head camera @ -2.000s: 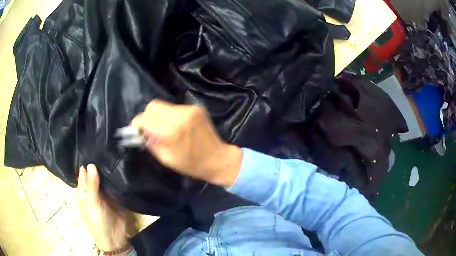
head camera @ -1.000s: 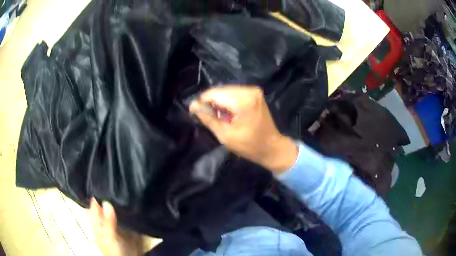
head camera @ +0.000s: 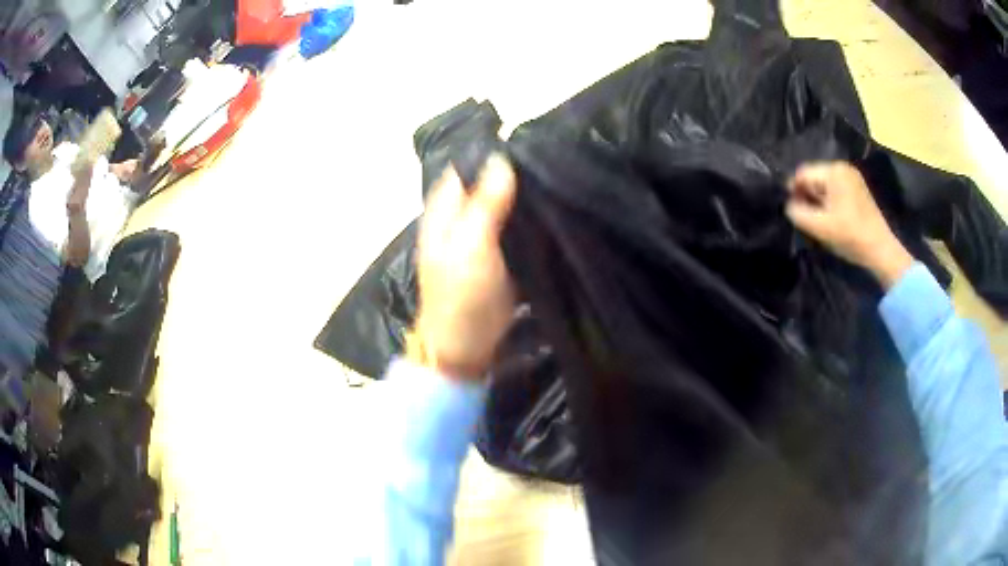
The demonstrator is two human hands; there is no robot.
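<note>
A shiny black leather-look jacket (head camera: 707, 276) is spread and partly lifted over the pale table, its near part blurred and its matt inner side towards me. My left hand (head camera: 464, 265) is shut on an edge of the jacket at the left and holds it raised. My right hand (head camera: 829, 205) is closed at the jacket's right side, on or against its cloth. Whether it also holds a tool is hidden. Sleeves lie on the table at the left and far right of the jacket.
The pale table (head camera: 265, 221) runs to the back and left. Another black garment (head camera: 127, 321) hangs at its left edge. A person (head camera: 77, 205) in a white top is at the far left, near a red-edged pile. A blue thing (head camera: 326, 31) and a red thing (head camera: 265, 20) lie at the back.
The view has swung up and left. My left hand has lifted the jacket's edge, and the right hand has moved to the jacket's right side. The dark pile and green floor have left view.
</note>
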